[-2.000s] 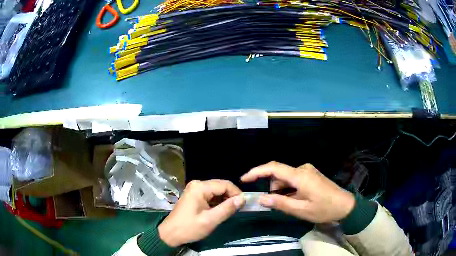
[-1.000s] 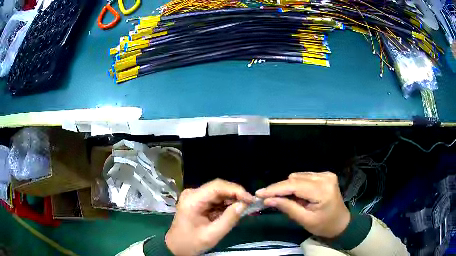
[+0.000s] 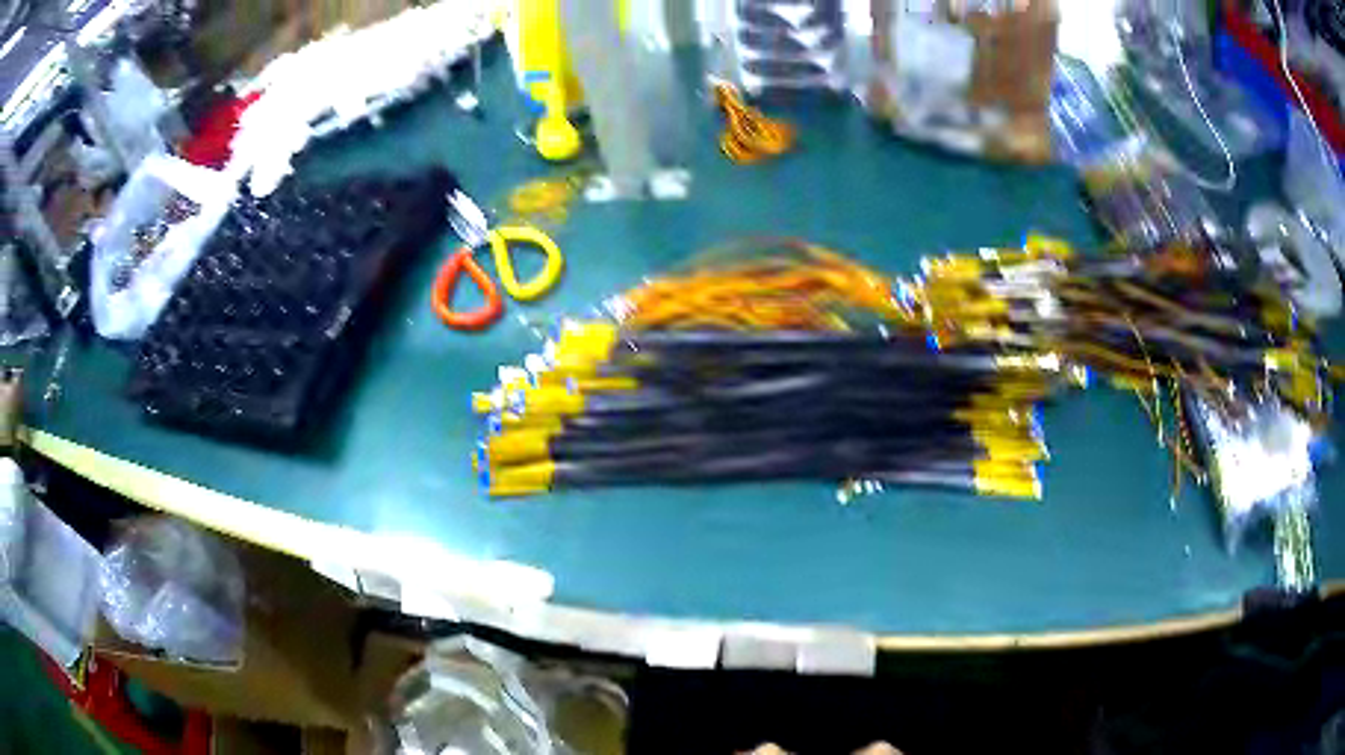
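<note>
A stacked row of black-sleeved cables (image 3: pixel 782 413) with yellow ends and blue tips lies on the green bench (image 3: pixel 708 568). Orange thin lead wires (image 3: pixel 767 288) lie behind them. Only two small bits of skin, perhaps fingers (image 3: pixel 878 749), show at the bottom edge. I cannot tell which belongs to my left hand or my right hand, or what they hold. The picture is blurred.
Scissors (image 3: pixel 499 280) and a black tray (image 3: pixel 280 310) lie left of the cables. More wires (image 3: pixel 1136 310) and a clear bag (image 3: pixel 1261 457) lie right. A metal post (image 3: pixel 608 103) stands behind. White pieces (image 3: pixel 797 649) line the front edge.
The view has tilted up and swung, so the bench and its rear now fill the picture. My hands, earlier holding a small pale piece between them, have almost left the bottom edge.
</note>
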